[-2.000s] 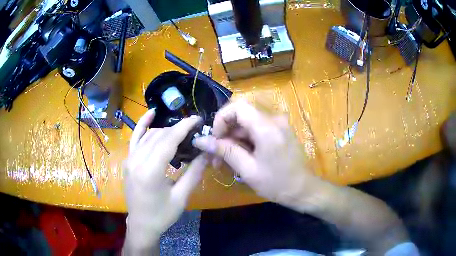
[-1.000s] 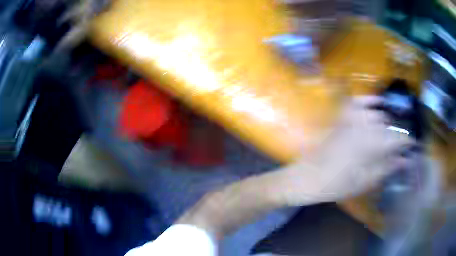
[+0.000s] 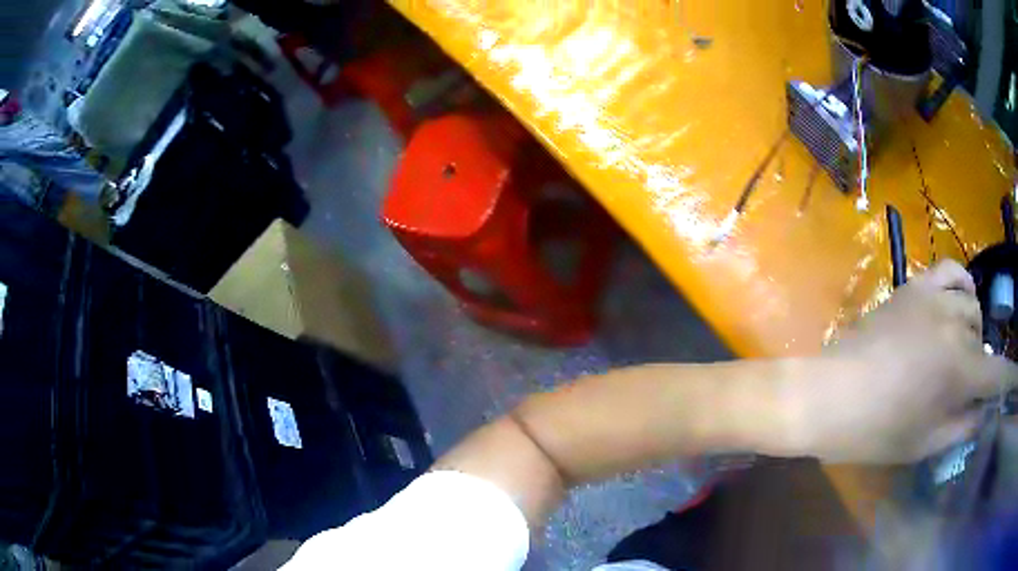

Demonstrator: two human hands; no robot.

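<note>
My left hand is at the right side of the picture, its fingers bent at the near unit. What its fingers grip is hidden. The unit's round black base with a pale cylinder is cut off by the right edge. A black antenna stick lies just above the hand. A blurred grey part shows below the hand. My right hand cannot be made out.
A waiting unit with a grey ribbed block and wires lies on the orange-yellow bench at upper right. A red stool stands beside the bench. Black cases with white labels and a cardboard box are at left.
The view has swung left, blurring on the way, so the near unit moved to the right edge. Stool and black cases came into view. My right hand was visible earlier at the unit.
</note>
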